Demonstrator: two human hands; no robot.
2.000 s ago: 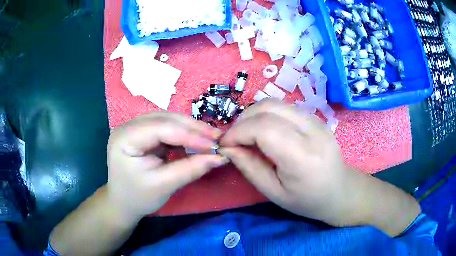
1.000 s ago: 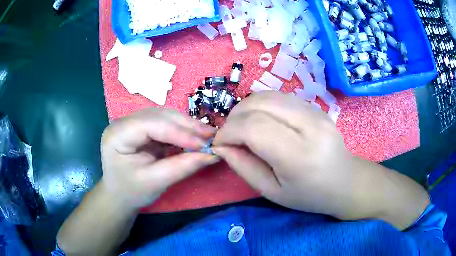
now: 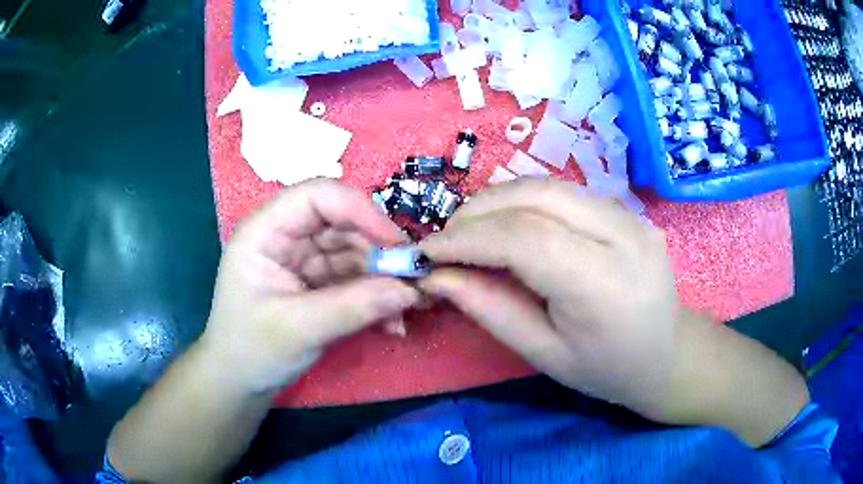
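Observation:
A small cylindrical core (image 3: 397,262) with a bluish-white middle and a black end is between my hands, above the red mat. My right hand (image 3: 558,274) pinches its black end between thumb and forefinger. My left hand (image 3: 298,274) is around its other end, fingers parted, thumb just below the core; whether it touches is hard to tell. A loose pile of black-and-silver cores (image 3: 416,194) lies just beyond my hands. Frosty translucent sleeves (image 3: 554,137) are heaped beyond my right hand.
A small blue bin (image 3: 251,57) with small white parts stands at the top. A long blue bin (image 3: 653,180) of sleeved cores stands right. White sheet pieces (image 3: 284,137) lie left on the red mat (image 3: 729,250). Rows of cores (image 3: 842,132) are far right. Crumpled clear plastic (image 3: 33,312) is far left.
The fingers of my left hand have opened away from the core, so its bluish-white middle now shows. My right hand still pinches at the same place. A dark cylinder has come into view at top left.

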